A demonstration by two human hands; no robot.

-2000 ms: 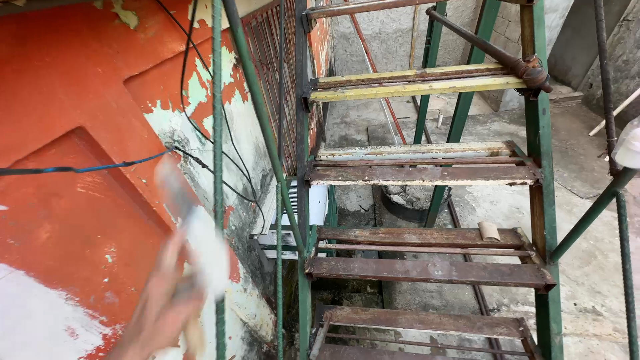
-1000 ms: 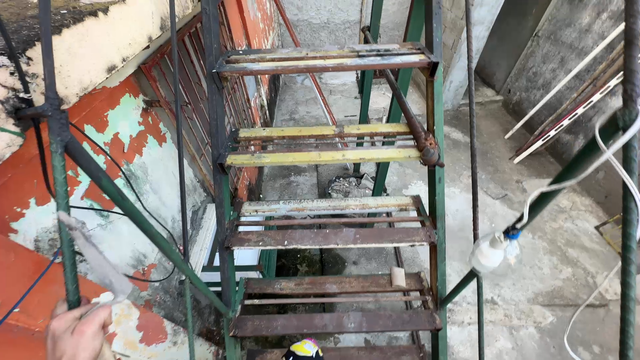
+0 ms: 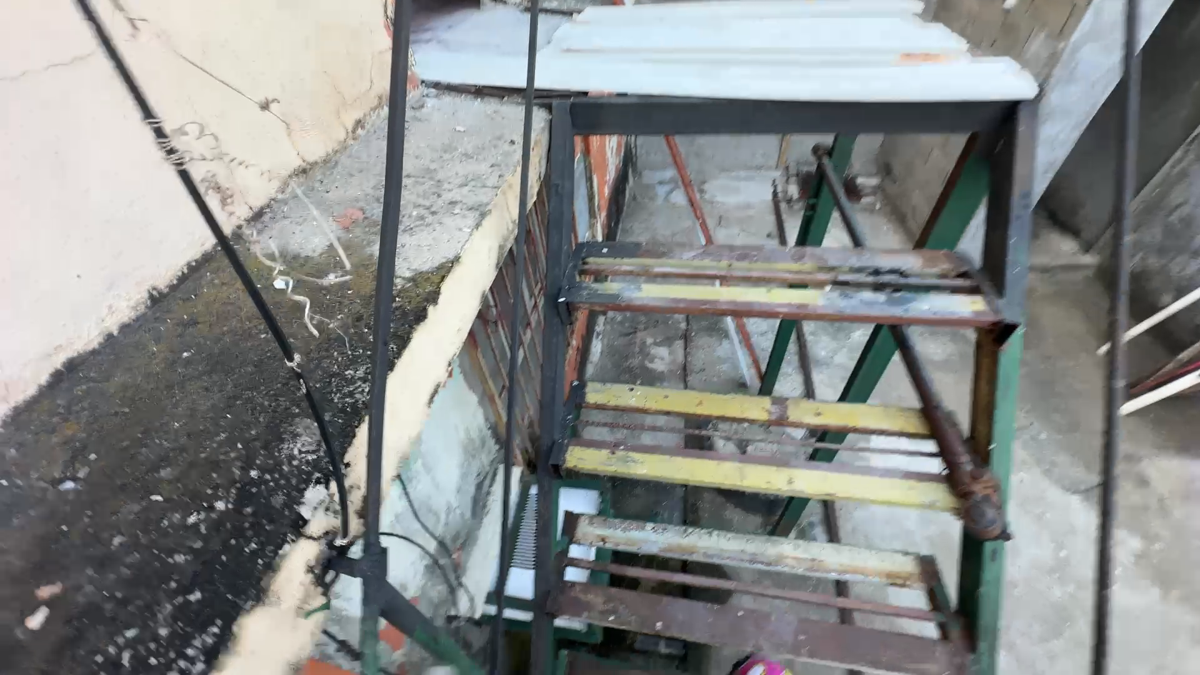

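Note:
Neither my left hand nor my right hand shows in the head view, so what they hold or touch is hidden. A metal staircase point(image 3: 769, 483) with open treads of flat bars fills the middle and right. Its upper treads carry worn yellow and brown paint. At the bottom edge, a small pink and yellow object point(image 3: 759, 666) shows partly, over the lowest visible tread. Dark upright rods point(image 3: 384, 281) rise at the left of the stairs.
A rough, stained ledge point(image 3: 187, 403) runs along the pale wall point(image 3: 169, 122) on the left. White corrugated sheets point(image 3: 750, 66) lie at the top of the stairs. A rusty pipe point(image 3: 937, 412) slants behind the treads. Below is a concrete floor point(image 3: 1078, 525).
The view has shifted to higher steps and the ledge. The hand seen at the lower left, with a blurred pale flat tool, is out of view now.

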